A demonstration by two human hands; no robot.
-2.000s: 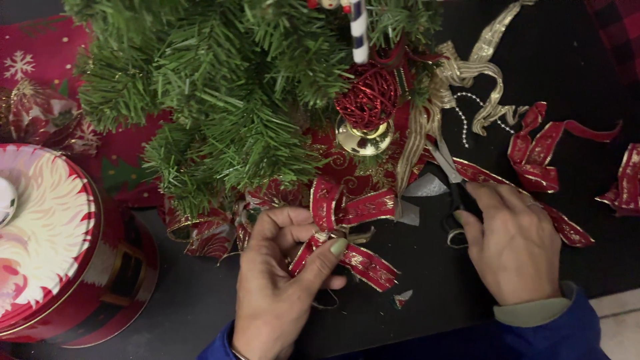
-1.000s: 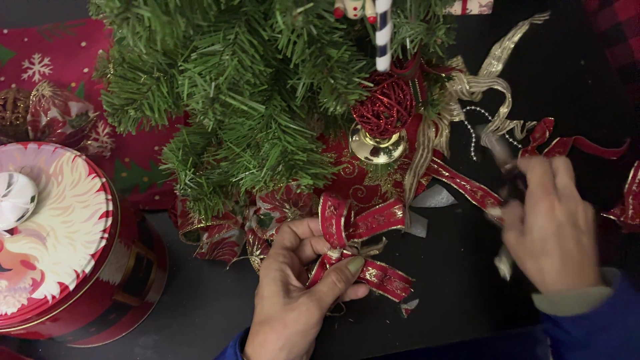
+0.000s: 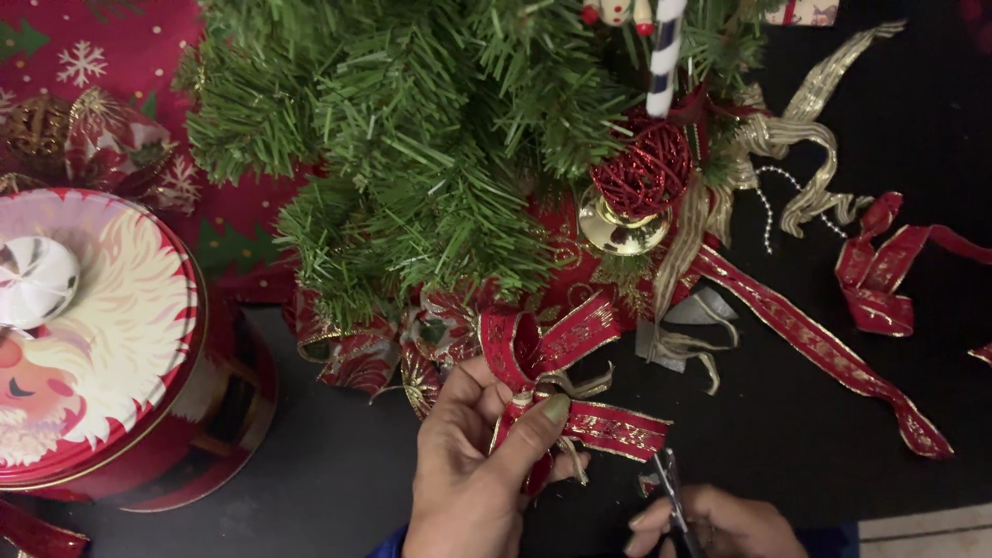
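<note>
My left hand [image 3: 488, 457] pinches a red ribbon bow with gold edges [image 3: 570, 345] at its middle, between thumb and fingers. One loop stands up and two tails point right. My right hand [image 3: 721, 523], low at the frame's edge, holds scissors [image 3: 673, 488] whose blades point up at the end of the lower tail. Whether the blades touch the ribbon I cannot tell. Thin gold ribbon ends [image 3: 593, 381] stick out behind the bow. A small scrap [image 3: 647, 485] lies left of the blades.
A green artificial Christmas tree [image 3: 403, 139] fills the top middle, with a gold bell [image 3: 624, 225] and a red wire ball [image 3: 643, 167] on its right. A round Santa tin [image 3: 139, 310] stands left. Red ribbon [image 3: 829, 349], gold ribbon [image 3: 810, 132] and silver beads [image 3: 766, 205] lie right.
My right hand has moved down and toward the bow with the scissors; two seconds ago it was farther right, over the long red ribbon. My left hand still holds the bow.
</note>
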